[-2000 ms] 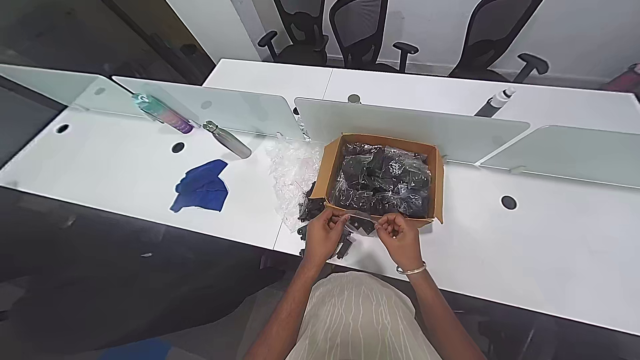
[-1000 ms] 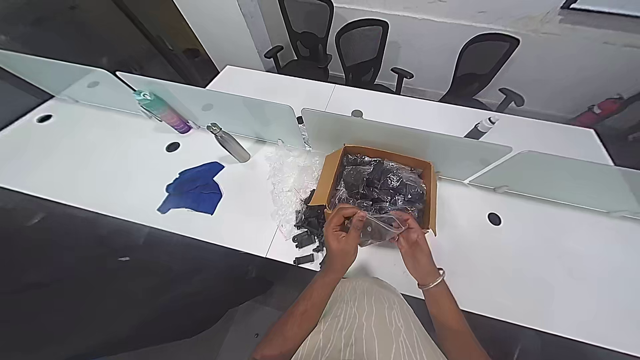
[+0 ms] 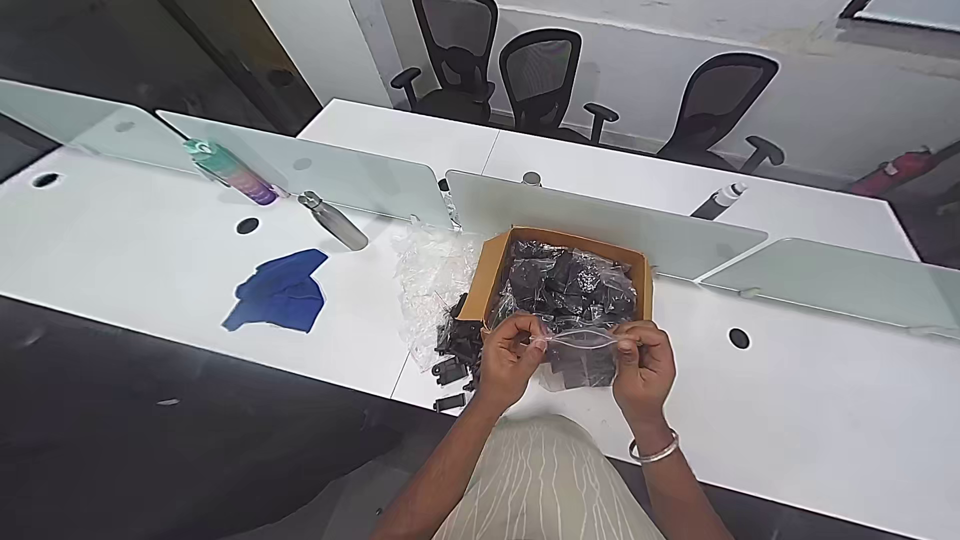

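Note:
Between my hands hangs a clear plastic zip bag (image 3: 577, 364) with dark pieces in it, its mouth parted in a narrow oval. My left hand (image 3: 514, 360) pinches one end of the mouth, and my right hand (image 3: 643, 367) pinches the other. Just beyond stands an open cardboard box (image 3: 486, 277), filled with black parts in clear bags (image 3: 570, 281). Loose black plastic parts (image 3: 450, 371) lie beside the box, left of my left hand and partly hidden by it. A heap of clear empty-looking plastic bags (image 3: 431, 285) spreads over the white desk to the box's left.
A blue cloth (image 3: 281, 292) lies on the left part of the desk (image 3: 825, 390). Near the frosted divider (image 3: 600, 217) stand a metal bottle (image 3: 334, 221) and a green-to-purple bottle (image 3: 232, 172). Behind the divider are another white desk and mesh chairs (image 3: 540, 75).
The zip bag's mouth, bunched between my hands one second ago, is now stretched sideways and parted. My hands have moved a little farther apart.

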